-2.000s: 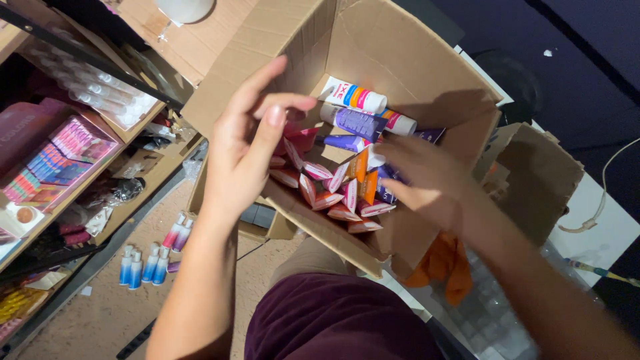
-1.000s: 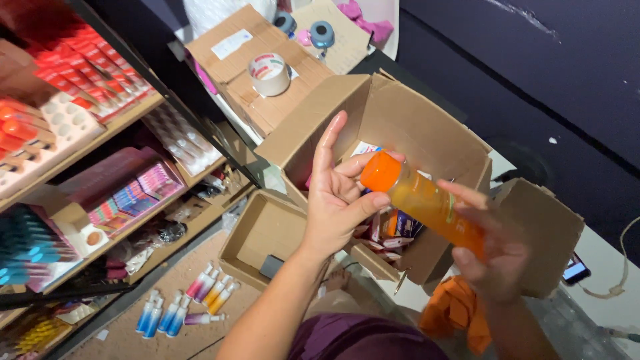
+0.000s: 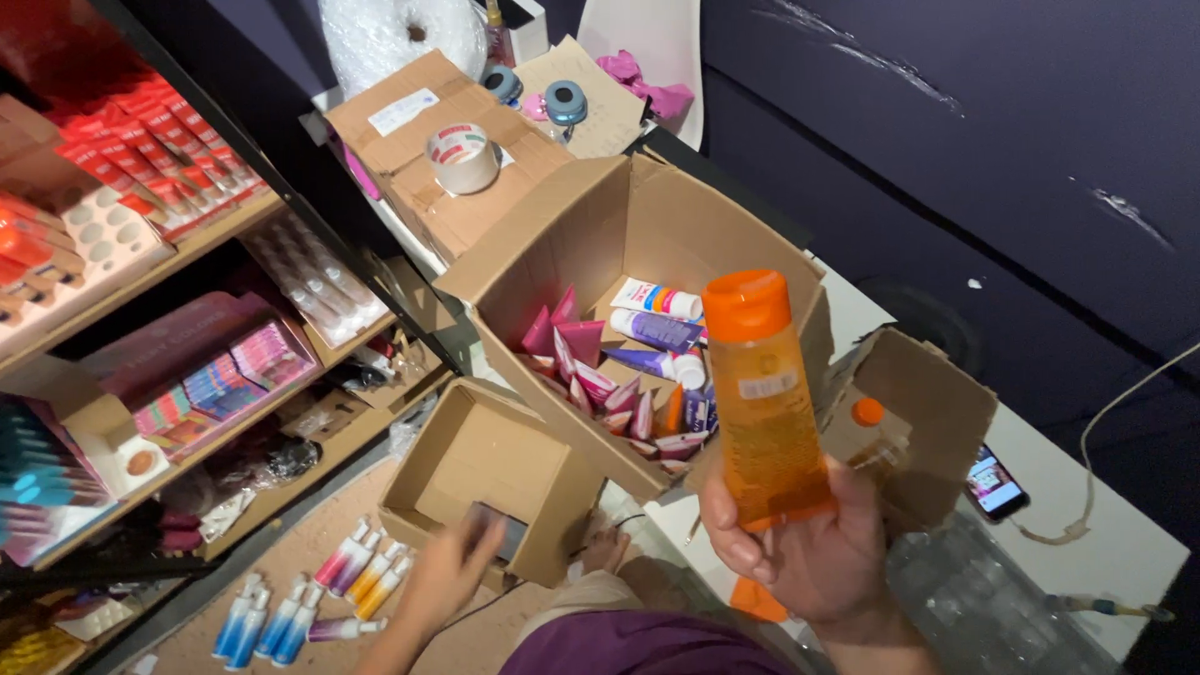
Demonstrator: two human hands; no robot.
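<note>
Upright in my right hand [image 3: 797, 553] is an orange translucent bottle [image 3: 764, 412] with an orange cap, gripped near its base. My left hand [image 3: 455, 567] reaches over the near wall of a small cardboard box [image 3: 459, 403], its fingers on a dark flat item [image 3: 506, 530] whose kind I cannot tell; the fingers are blurred. Behind the bottle, a large open cardboard box [image 3: 712, 216] holds white and purple squeeze tubes [image 3: 656, 328] and several pink packets [image 3: 595, 380]. Another bottle with an orange cap [image 3: 869, 412] lies in a cardboard box [image 3: 947, 412] to the right.
Shelves of cosmetics [image 3: 234, 375] run along the left. Several spray bottles [image 3: 295, 614] lie on the floor. A tape roll [image 3: 462, 157] rests on a closed carton [image 3: 394, 141], with bubble wrap [image 3: 408, 37] behind. A phone [image 3: 996, 483] and cable [image 3: 1083, 487] lie on the white table at right.
My left hand has left the orange bottle and moved down to the small box. The right hand now holds the bottle upright. Two seconds ago both hands were over the large box.
</note>
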